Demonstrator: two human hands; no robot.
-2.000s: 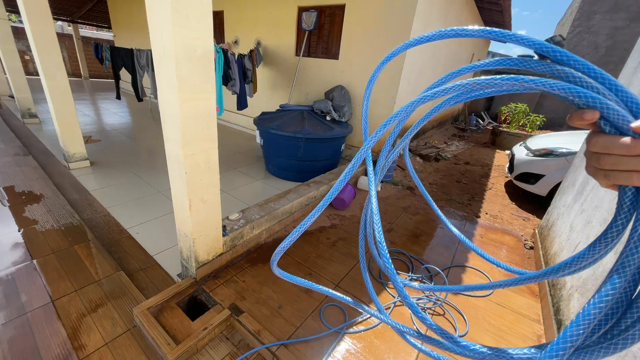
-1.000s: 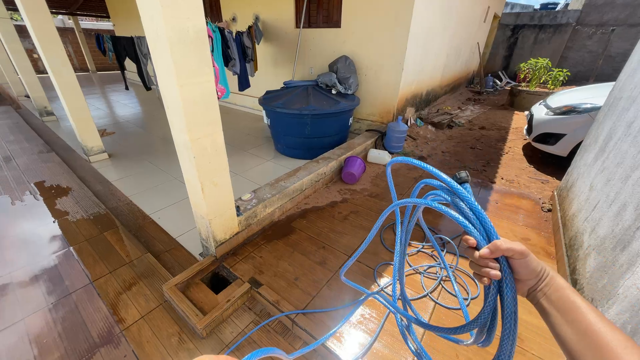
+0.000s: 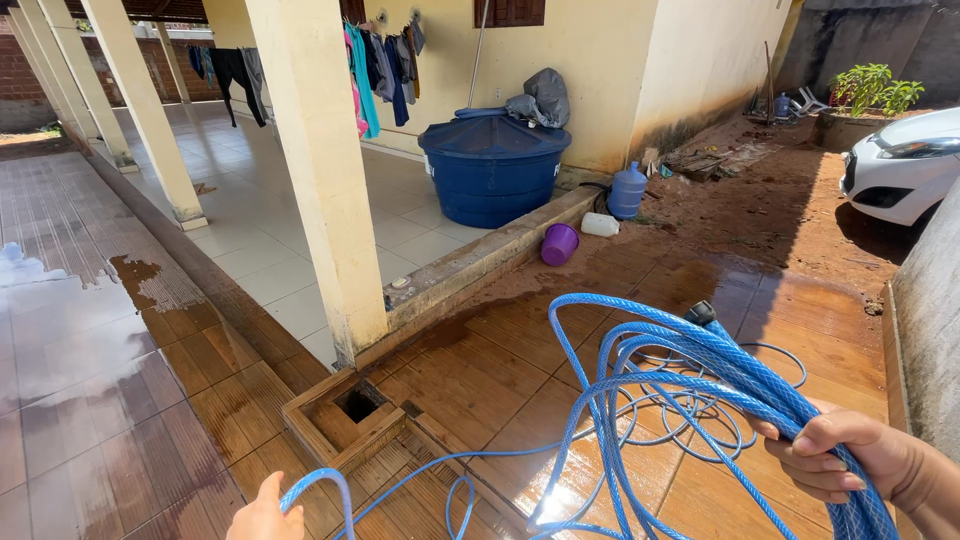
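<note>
My right hand [image 3: 836, 450] is closed around a bundle of loops of a blue braided garden hose [image 3: 675, 382] at the lower right. A black hose fitting [image 3: 700, 313] sticks out at the top of the loops. At the bottom edge, my left hand [image 3: 268, 514] is partly cut off, with one curved length of the hose [image 3: 322, 480] against its fingers; whether it grips the hose cannot be seen. More thin blue hose [image 3: 690, 409] lies in tangled loops on the wet brown tiles behind the bundle.
A square floor opening [image 3: 359, 403] with a raised rim is by the pillar [image 3: 322, 172]. Along the low curb [image 3: 487, 262] stand a purple bucket [image 3: 559, 244], a white jug [image 3: 600, 224] and a blue water bottle [image 3: 628, 191]. A blue tank [image 3: 495, 169] stands behind; a white car [image 3: 904, 169] is at right.
The coiled hose in my right hand has come down from high at the right to lower in view. My left hand has come into fuller view at the bottom. The view has shifted.
</note>
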